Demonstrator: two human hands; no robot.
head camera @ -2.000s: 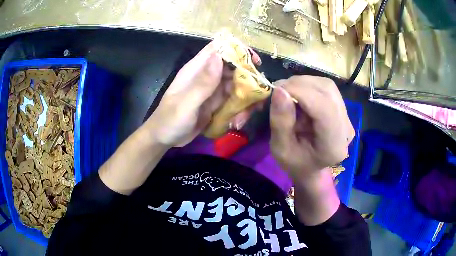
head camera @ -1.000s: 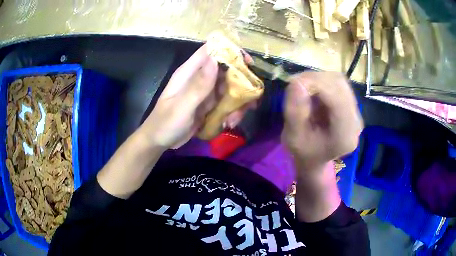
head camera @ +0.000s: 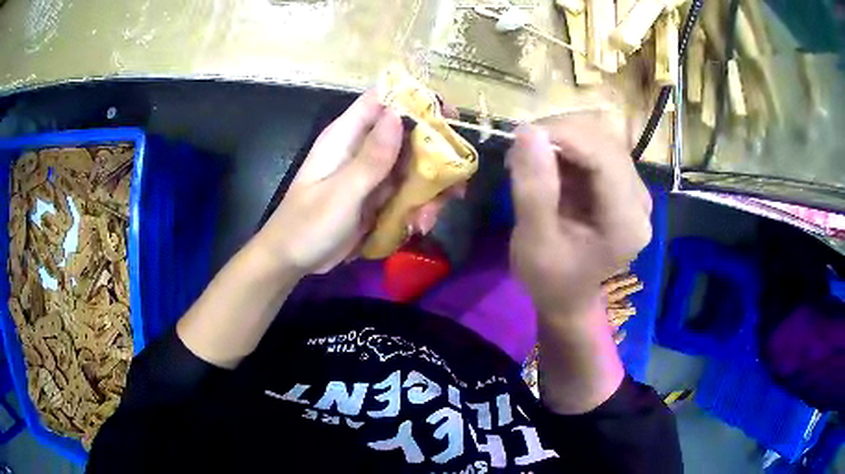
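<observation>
My left hand (head camera: 324,194) is closed around a tan foot piece (head camera: 426,167) in front of the table edge. A hollow slot shows on the side of the piece towards my right hand, and its top end is pale and blurred. My right hand (head camera: 579,199) pinches a thin pale stick (head camera: 486,130) between thumb and fingers. The stick points left, and its far end meets the upper part of the foot piece near my left fingertips; whether it is inserted I cannot tell. My right fingers are blurred.
A blue bin (head camera: 137,278) at left holds many flat brown-tan pieces (head camera: 79,343). Loose tan leg pieces (head camera: 602,42) and a black cable (head camera: 658,120) lie on the table (head camera: 232,37). Tan pieces (head camera: 623,296) show beside my right wrist. A blue stool-like object (head camera: 709,296) stands at right.
One second ago my right hand was apart from the piece, at right. It has moved slightly left, and the thin stick now reaches the piece. My left hand still holds it.
</observation>
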